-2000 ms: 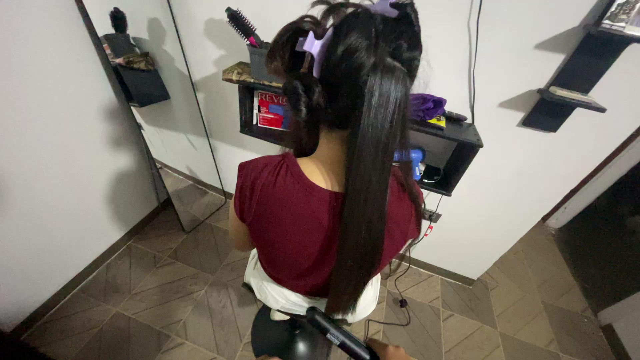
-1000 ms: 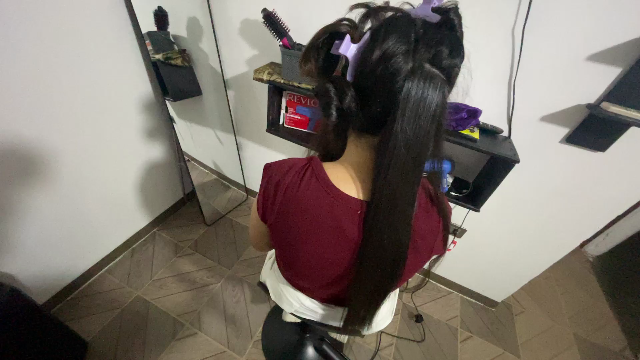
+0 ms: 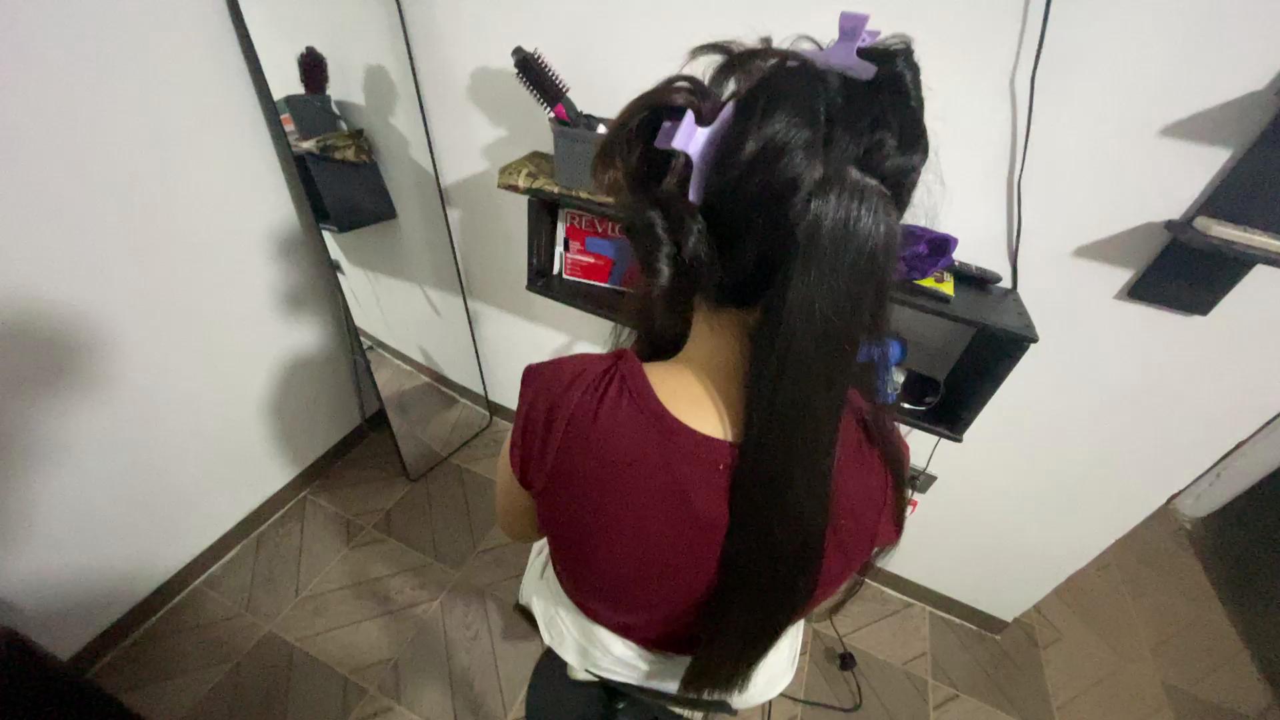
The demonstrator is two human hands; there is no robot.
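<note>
Neither of my hands shows in the head view. A person in a maroon short-sleeved shirt (image 3: 630, 500) sits with their back to me on a dark seat (image 3: 560, 690). Their long dark hair (image 3: 800, 430) hangs smooth and straight down the right part of the back, past the shirt's lower edge. The rest of the hair is gathered up in loose sections, held by a lilac butterfly hair clip (image 3: 697, 148) at the left and another lilac clip (image 3: 850, 48) on top.
A black wall shelf (image 3: 975, 315) holds a Revlon box (image 3: 592, 250), a purple cloth-like item (image 3: 925, 252) and a grey bin (image 3: 580, 155) with a round hairbrush (image 3: 542, 80). A tall mirror (image 3: 430, 400) leans at left. A cable (image 3: 850, 670) lies on the tiled floor.
Two seconds ago a black hair straightener and part of a hand showed at the bottom, near the hair ends; neither is in view now. The view has shifted.
</note>
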